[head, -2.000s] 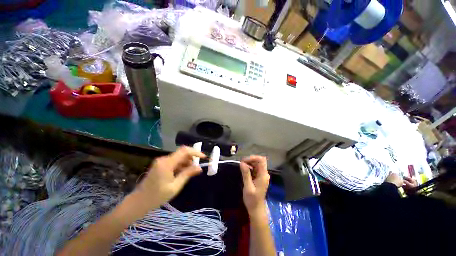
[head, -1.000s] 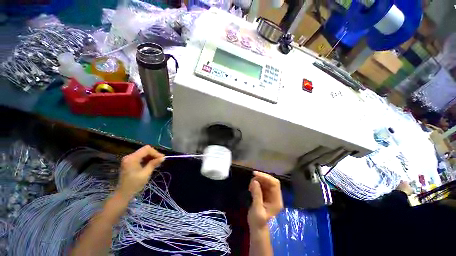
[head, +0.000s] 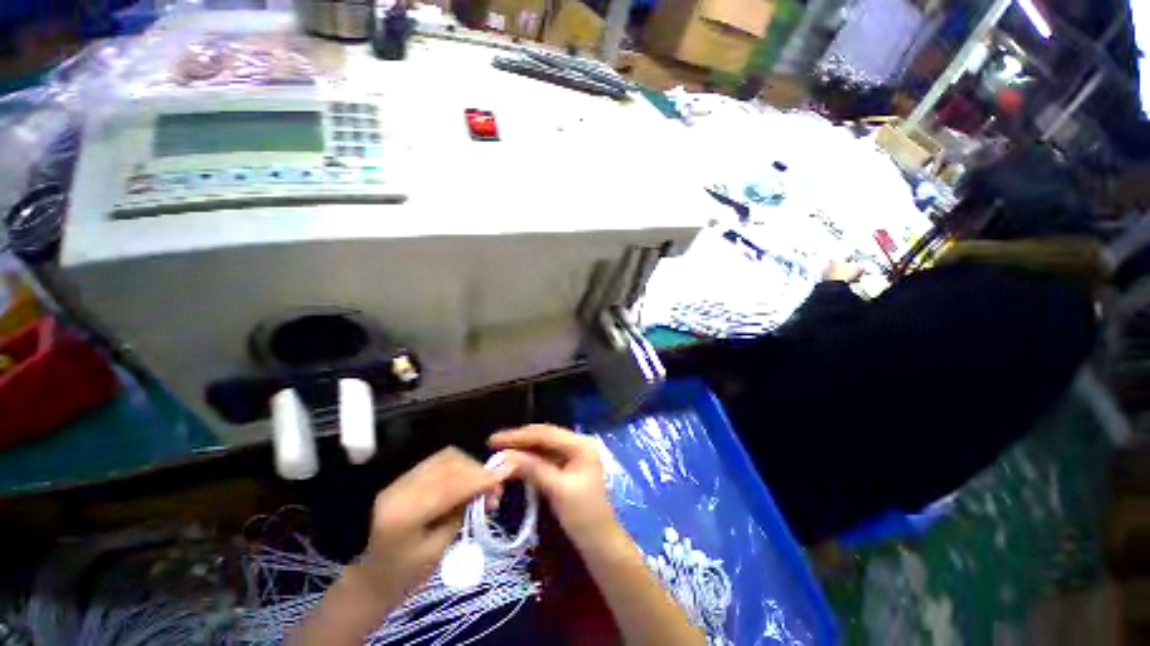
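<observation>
A coiled white cable (head: 515, 528) hangs as a small loop between my two hands, in front of the machine. A round white piece (head: 463, 564) hangs at its lower left. My left hand (head: 426, 501) pinches the coil's top from the left. My right hand (head: 564, 475) grips the top from the right. The two white winding posts (head: 324, 425) are bare and still, left of my hands. The tying head (head: 624, 366) is up and to the right of the coil, apart from it. Loose cables (head: 416, 611) lie below my hands.
The cream machine (head: 479, 284) spans the bench. The blue lined tray (head: 744, 505) is right of my forearm, with coiled cables (head: 691, 574) in it. A person in dark clothing (head: 908, 366) is close on the right. A red tape dispenser (head: 57, 379) is at the left edge.
The posts were spinning with cable on them; now they are still and bare. The coil is between both hands, which have moved right of the posts. The view has turned right.
</observation>
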